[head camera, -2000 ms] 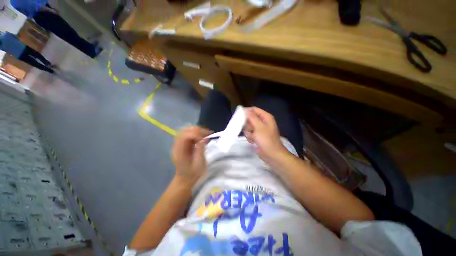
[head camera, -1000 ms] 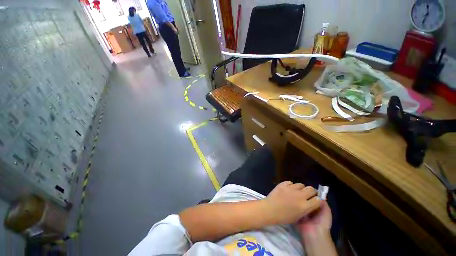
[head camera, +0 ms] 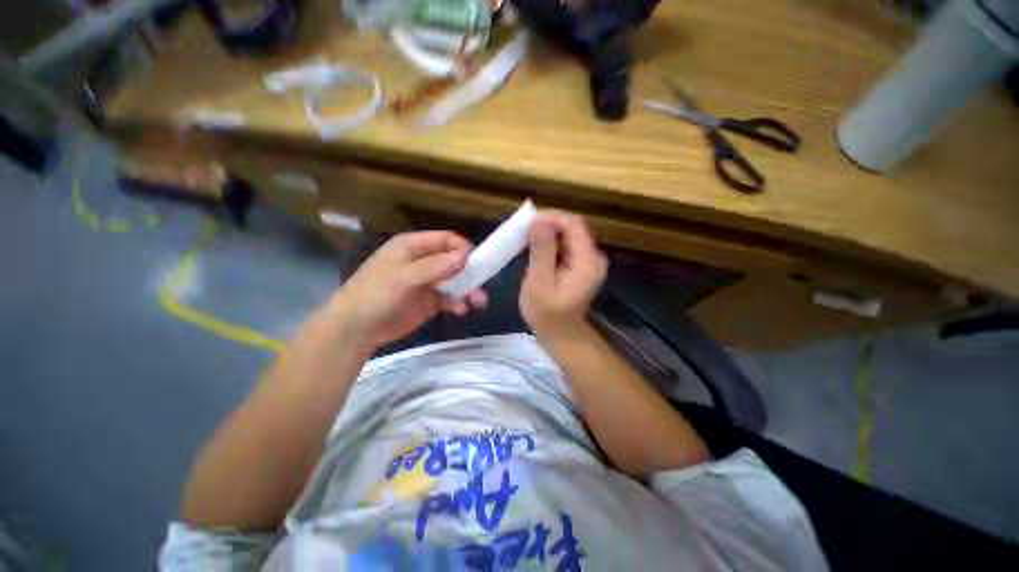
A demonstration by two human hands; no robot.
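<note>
A short white foam padding strip [head camera: 489, 255] is held above my lap, tilted, between my two hands. My left hand [head camera: 408, 282] grips its lower left end between thumb and fingers. My right hand [head camera: 562, 266] has its bent fingertips at the strip's upper right end and seems to pinch it. The picture is blurred. I cannot tell whether a backing layer is separate from the strip.
On the desk [head camera: 670, 207] lie black-handled scissors [head camera: 732, 142], a black head strap [head camera: 609, 73], a thin white ring [head camera: 342, 103] and white offcuts [head camera: 475, 84]. A white-grey bottle [head camera: 922, 89] is at the right. A chair [head camera: 715, 374] shows beside me.
The view has swung back down and right from the corridor. My hands, close together a second ago, are now farther apart with the white strip showing between them.
</note>
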